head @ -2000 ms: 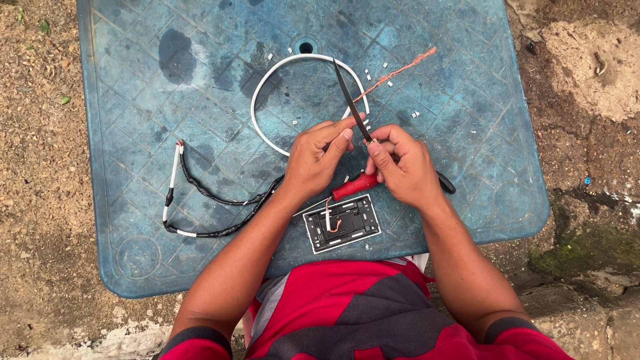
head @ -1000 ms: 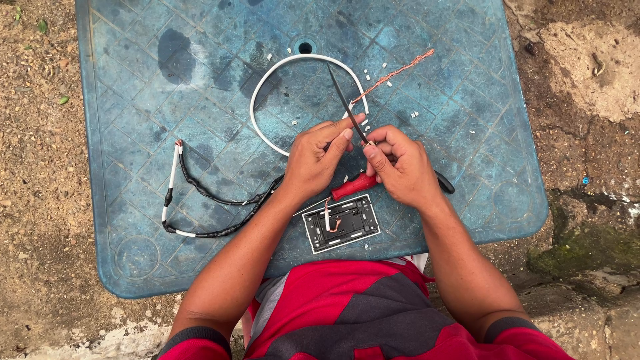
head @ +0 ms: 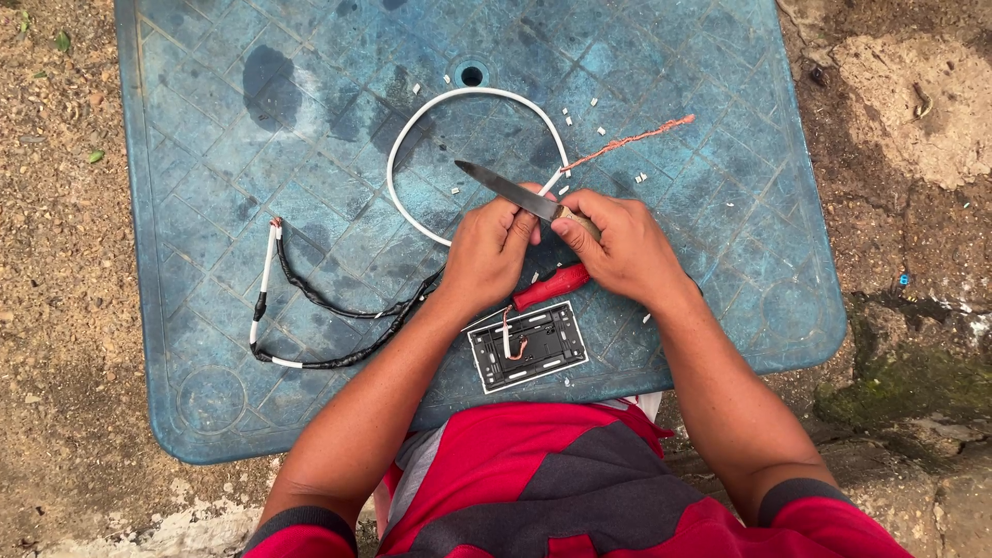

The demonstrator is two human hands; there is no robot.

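My right hand point(head: 620, 244) grips the handle of a knife point(head: 508, 188), whose dark blade points up and left. The blade lies across a white insulated cable point(head: 477, 91), held in my left hand point(head: 496, 240). This cable loops round above my hands, and a length of bare twisted copper wire point(head: 628, 141) extends up and right from near its end. Just below my hands lies a red-handled tool point(head: 552, 287), its thin shaft pointing left. Under it is a black rectangular plate with a white rim point(head: 529, 346), with a short white wire with bare copper ends on it.
A blue plastic table point(head: 209, 333) with a round hole bears everything. Black-taped wires point(head: 341, 312) with white sections bend across its left side, their joined copper end at the upper left. Small white insulation scraps point(head: 601, 131) are scattered around the loop. Rough ground surrounds the table.
The knife has tilted: its blade pointed steeply up before and now lies flatter across the cable, toward the left. Both hands remain in nearly the same place.
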